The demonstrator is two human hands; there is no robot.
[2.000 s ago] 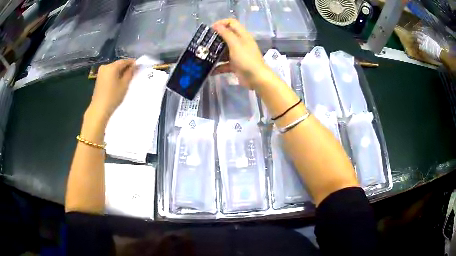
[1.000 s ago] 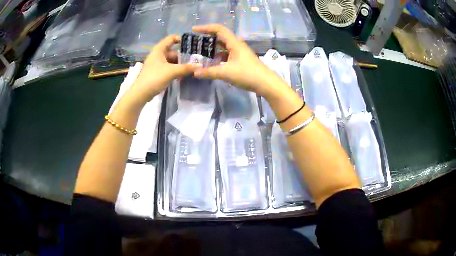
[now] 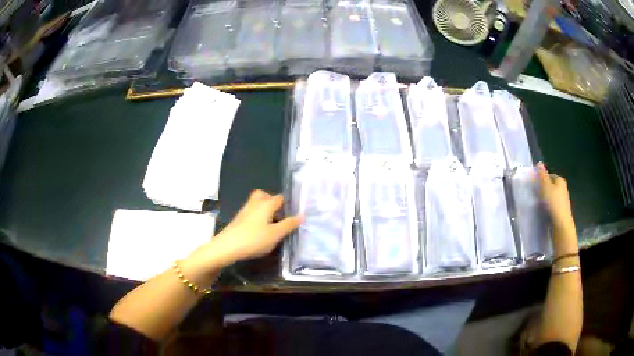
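Observation:
A clear blister tray (image 3: 354, 275) lies on the green mat, its two rows of pockets filled with phones in frosty white bags (image 3: 389, 229). My left hand (image 3: 258, 226) is at the tray's left edge, thumb over the rim and fingers curled beside it. My right hand (image 3: 554, 197) is at the tray's right edge, its fingers on the rim. The undersides of both hands' grips are hidden. A stack of empty white bags (image 3: 191, 146) lies left of the tray, and a smaller flat white pile (image 3: 158, 243) lies nearer the table edge.
Stacked clear trays (image 3: 299, 66) with bagged phones stand at the far side, and more clear trays (image 3: 104, 52) at the far left. A yellowish strip (image 3: 257, 88) crosses the mat. A small fan (image 3: 461, 19) stands at the far right, near a brown packet (image 3: 573, 69).
The phone and bag are out of my hands, and every tray pocket now shows a bagged phone. The tray sits further right. My hands have moved apart to its two sides.

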